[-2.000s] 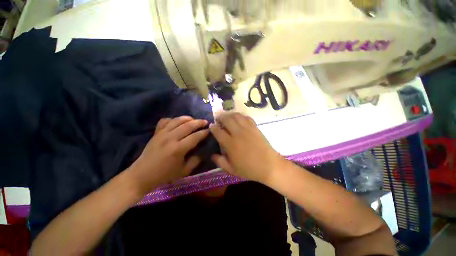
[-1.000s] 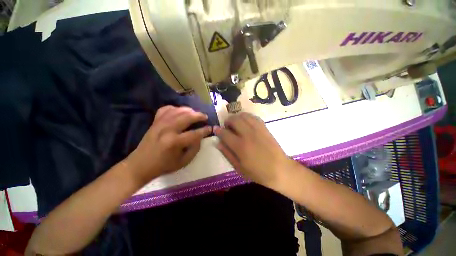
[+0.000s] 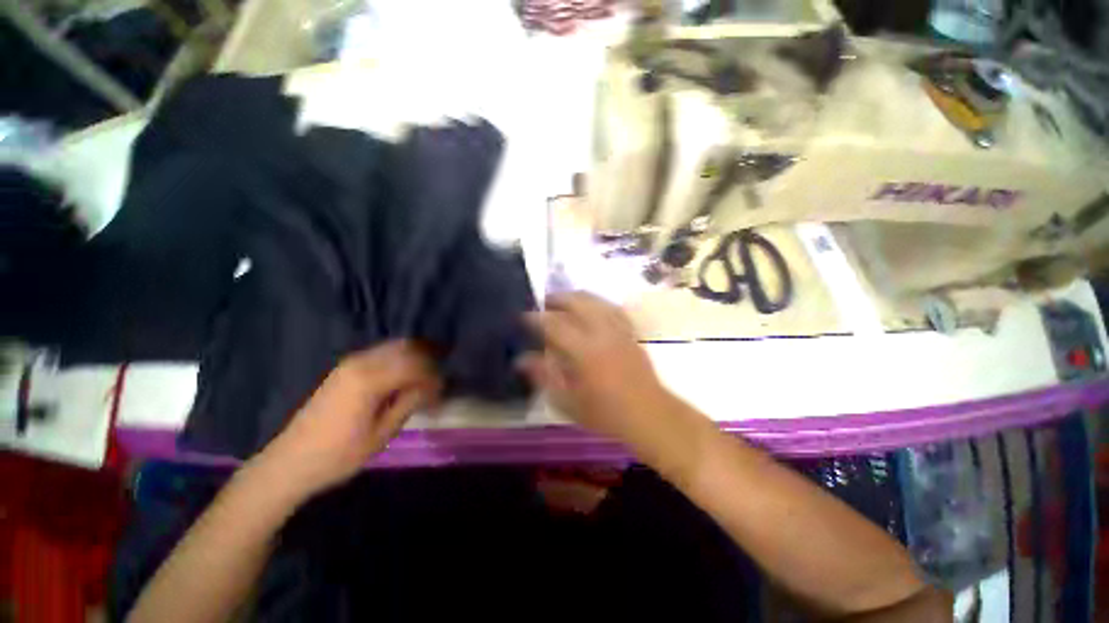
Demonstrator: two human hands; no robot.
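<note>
The dark cloth panel (image 3: 353,243) lies bunched on the white table, left of the sewing machine (image 3: 803,183), and is out from under the needle area. My left hand (image 3: 380,396) is at the cloth's lower edge, blurred, with fingers curled; its fingertips are hard to see. My right hand (image 3: 590,359) pinches the cloth's right edge between thumb and fingers, in front of the presser foot (image 3: 669,253). The picture is blurred by motion.
Black scissors (image 3: 756,270) lie on the machine bed, with a white strip (image 3: 848,274) to their right. More dark cloth lies at far left. The purple table edge (image 3: 778,441) runs along the front. A blue basket with clear plastic (image 3: 955,505) is at lower right. A switch box (image 3: 1077,358) is at right.
The cloth has come away from under the needle and is bunched to the left. My left hand has moved left and down, apart from my right hand. The view has shifted, showing more table behind.
</note>
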